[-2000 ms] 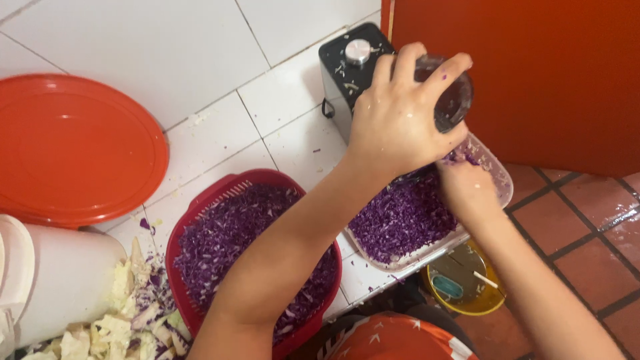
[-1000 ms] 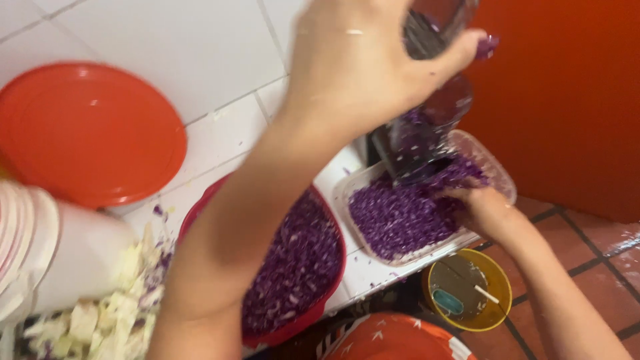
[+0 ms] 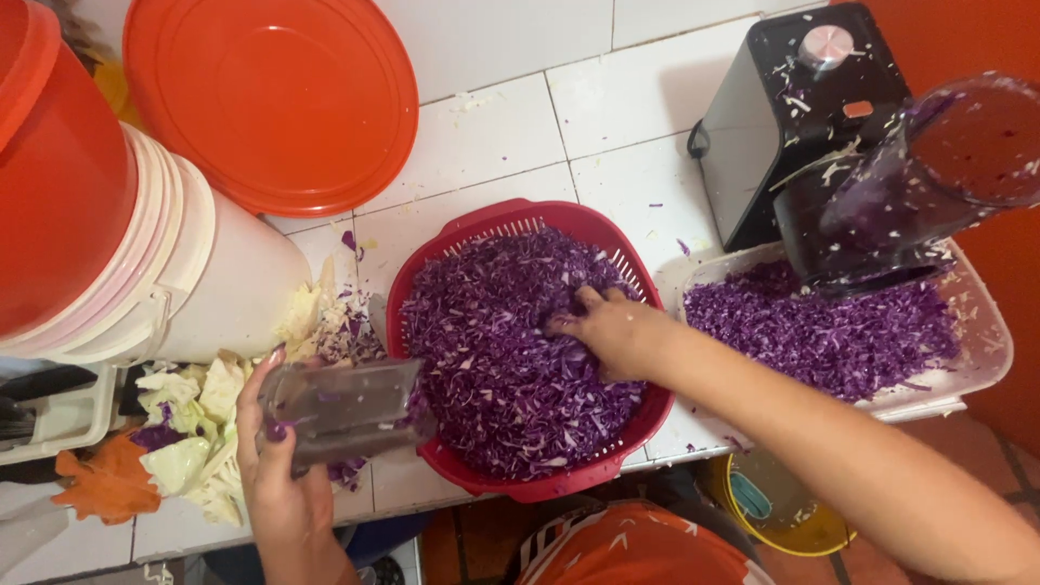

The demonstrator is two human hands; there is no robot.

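Note:
A red plastic colander [image 3: 532,486] full of shredded purple cabbage [image 3: 496,357] stands at mid-counter. My right hand [image 3: 609,329] has its fingers sunk in the shreds; whether it grips any is hidden. My left hand [image 3: 280,463] holds a clear, dark-tinted plastic food pusher [image 3: 349,410] on its side at the colander's left edge, with cabbage bits stuck to it. At the right, an electric vegetable shredder [image 3: 812,122] has its outlet over a clear plastic tub [image 3: 987,325] that holds more purple shreds.
A white bucket [image 3: 236,268], with a red one [image 3: 65,179] at its upper end, stands left of a round red lid [image 3: 276,97]. Pale cabbage scraps [image 3: 191,439] lie below the bucket. A yellow bucket [image 3: 792,520] is on the floor, under the counter's front edge.
My left hand has moved from above the shredder to the colander's left, the pusher in it. My right hand has gone from the clear tub into the colander. The view has shifted left.

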